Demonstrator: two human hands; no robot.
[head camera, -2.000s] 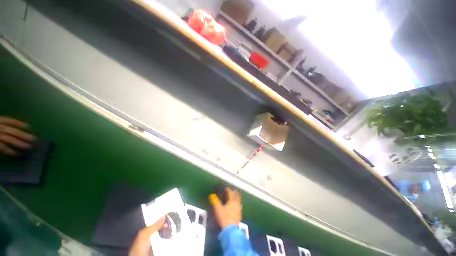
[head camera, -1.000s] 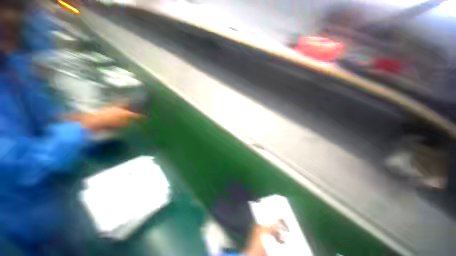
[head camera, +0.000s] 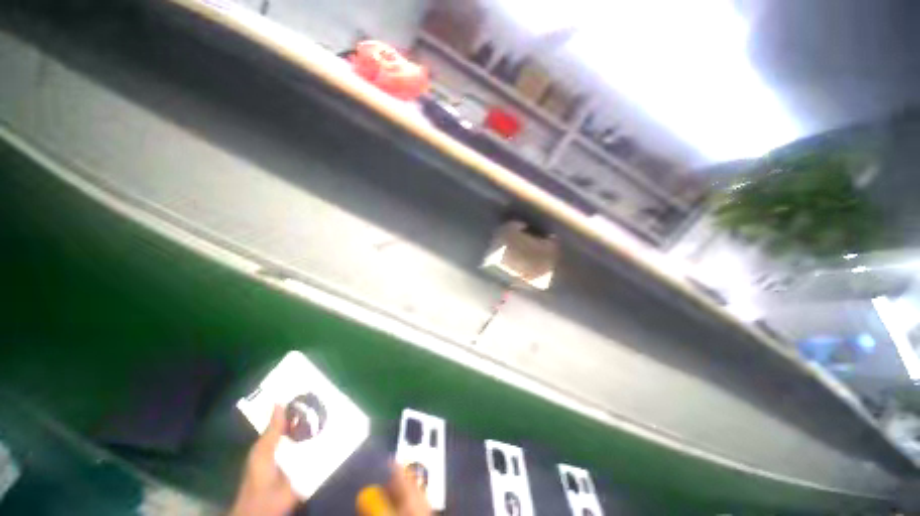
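My left hand (head camera: 264, 474) holds a white printed box part (head camera: 328, 443) with a round black picture, tilted above the green belt, thumb on its face. My right hand (head camera: 398, 496) is at the bottom edge, blurred and partly cut off, with a yellow-orange patch on a finger. It is at the lower part of another white printed piece (head camera: 411, 435); whether it grips anything is unclear. More white printed pieces (head camera: 507, 474) lie to the right, with dark boxes (head camera: 466, 474) beside them. A dark flat box (head camera: 161, 403) lies on the belt at left.
The green belt (head camera: 91, 272) runs along a pale partition (head camera: 353, 247). A small open cardboard box (head camera: 523, 256) is fixed to the partition. Above are a red plastic bundle (head camera: 388, 69), shelves (head camera: 605, 151) and green plants (head camera: 807, 212).
The view swung left to a blue-jacketed worker and a white stack, then back. The other person's hand at left is gone from view. My right hand is now lower, near the bottom edge.
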